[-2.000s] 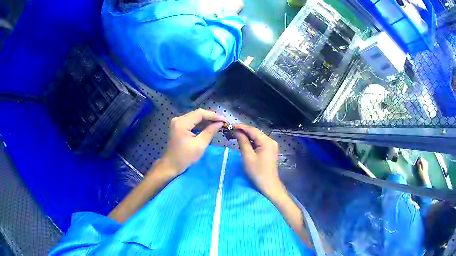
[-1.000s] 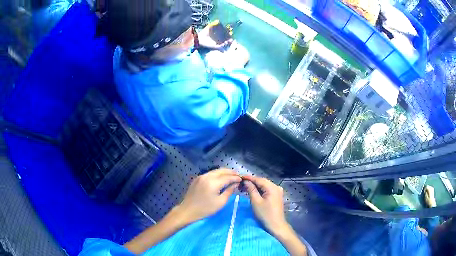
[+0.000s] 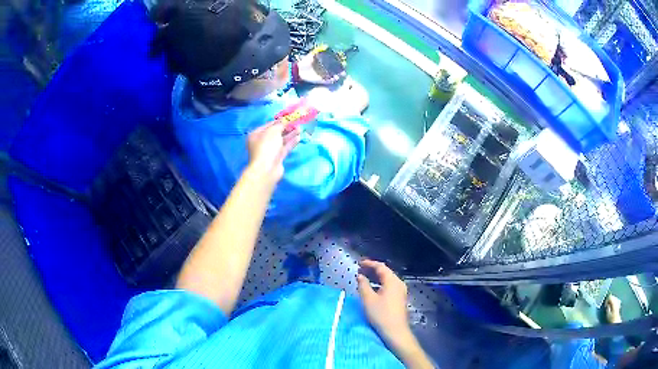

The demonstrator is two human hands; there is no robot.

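My left hand (image 3: 270,144) reaches forward to the shoulder of the seated neighbour and holds a small red and yellow part (image 3: 296,115) at its fingertips. My right hand (image 3: 384,294) is low at my waist, with fingers loosely curled and apart and nothing visible in it. The neighbour holds a black-and-yellow unit (image 3: 328,65) over the green bench (image 3: 386,108).
A pale parts tray (image 3: 427,160) with dark compartments stands on the bench edge. A blue bin (image 3: 534,76) sits above it. A wire mesh (image 3: 577,234) is at the right. A dark slotted crate (image 3: 155,216) is at the left. Another person's hand (image 3: 613,308) shows lower right.
My hands have moved apart from their shared hold at my waist. My left hand has gone forward and left to the neighbour's shoulder. My right hand stays low. The view has tilted up.
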